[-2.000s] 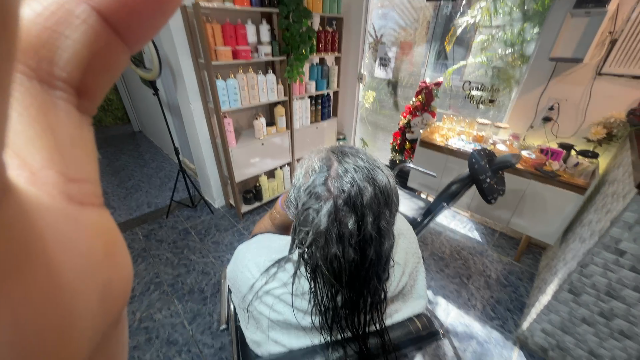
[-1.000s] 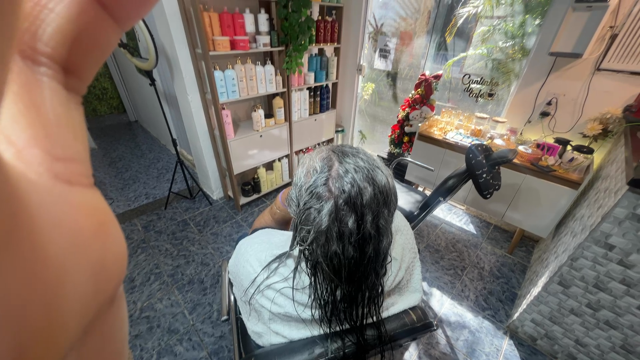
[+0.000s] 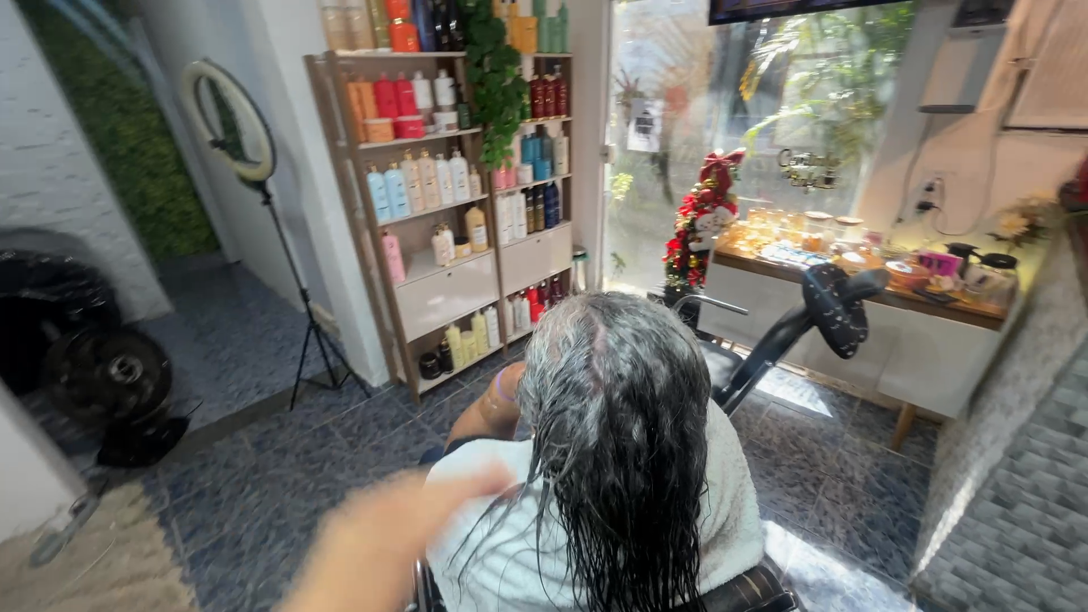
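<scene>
A seated person faces away from me, with long, wet, dark hair (image 3: 633,425) that is grey at the crown and hangs down the back. A white towel (image 3: 735,501) lies over the person's shoulders. My left hand (image 3: 399,518), blurred, reaches in from the bottom edge, its fingers at the towel's left side, near the loose strands; whether it touches them cannot be told, nor what its fingers do. My right hand is out of view. The person's bent arm (image 3: 489,408) wears a purple band on the left of the head.
Shelves (image 3: 446,208) of bottles and jars stand ahead. A ring light (image 3: 268,191) on a tripod is to the left, beside a black wheeled stool base (image 3: 110,370). To the right are a black salon chair (image 3: 765,348) and a wooden-topped sideboard (image 3: 960,310) with jars.
The hand that was close to the camera at the left edge has moved down and away to the towel's left side. The view has turned somewhat left.
</scene>
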